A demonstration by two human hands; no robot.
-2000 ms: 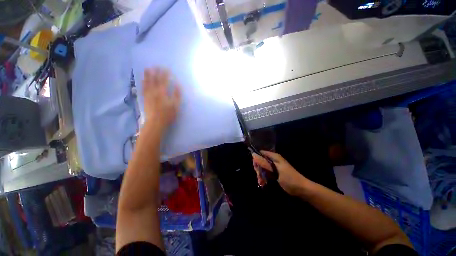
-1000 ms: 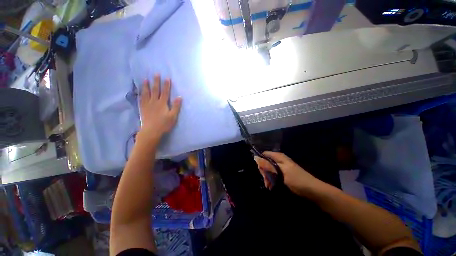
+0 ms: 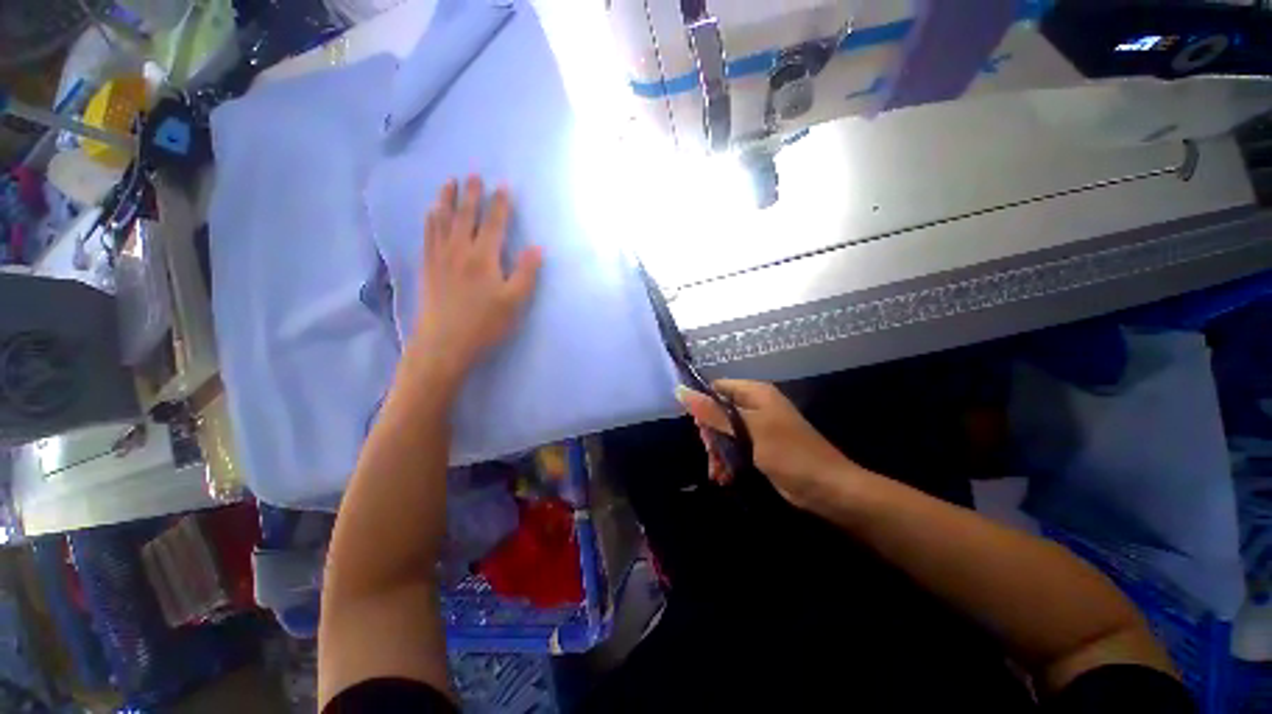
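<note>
Light-blue cut fabric panels point(image 3: 558, 335) lie on the sewing machine table, one partly over another at the left. My left hand point(image 3: 472, 286) rests flat on the upper panel, fingers spread, holding nothing. My right hand point(image 3: 739, 433) grips the dark fabric scissors point(image 3: 670, 321) at the panel's right edge, near its lower corner. The blades point up along that edge, toward the bright lamp glare, which hides part of the cloth. A folded-over part point(image 3: 447, 63) shows at the top of the panel.
The white sewing machine point(image 3: 865, 70) stands at upper right, with a purple-grey strip point(image 3: 951, 53) over it. A blue plastic basket point(image 3: 593, 558) with red cloth point(image 3: 537, 555) is below the table. More blue cloth point(image 3: 1137, 460) hangs over a basket at right. A grey box point(image 3: 56, 356) is at left.
My left hand has moved slightly up and right on the panel. My right hand with the scissors has shifted a little up and left along the panel's edge. The view has shifted slightly.
</note>
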